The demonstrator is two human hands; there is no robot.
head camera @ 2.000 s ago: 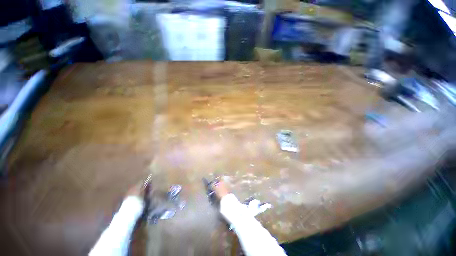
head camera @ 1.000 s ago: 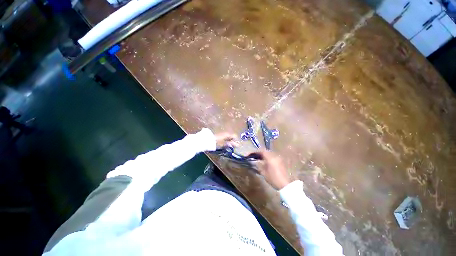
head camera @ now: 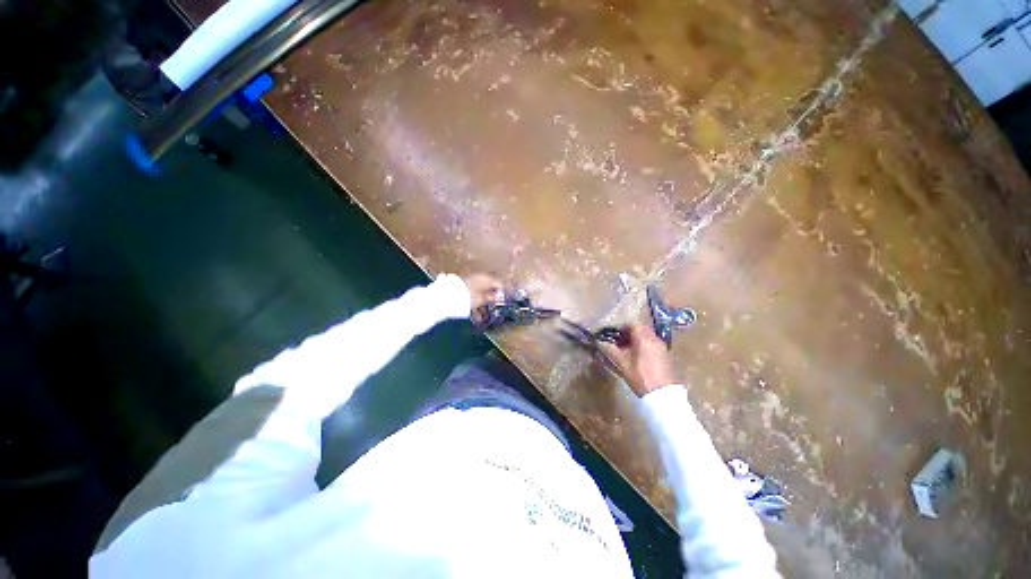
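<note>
My left hand [head camera: 484,296] is at the table's front edge, its fingers around a dark metal clamp [head camera: 518,310]. My right hand [head camera: 642,360] is just to the right and holds another dark, narrow clamp [head camera: 582,330] that points towards the left hand. The fingers partly hide both clamps. A loose silver clamp [head camera: 667,317] lies on the brown table [head camera: 509,147] just beyond my right hand. More silver metal pieces [head camera: 760,492] lie to the right of my right forearm.
A small grey-white block [head camera: 935,483] is on the table at the right. A metal rail [head camera: 232,85] with blue ends and a white roll [head camera: 221,40] crosses the table end at upper left. White cabinets [head camera: 981,45] stand at upper right. The green floor [head camera: 271,260] shows at left.
The left hand now has a clamp, and only one of the two loose clamps still lies clearly beyond the hands. The right hand's clamp has swung up towards the left. The view has shifted slightly.
</note>
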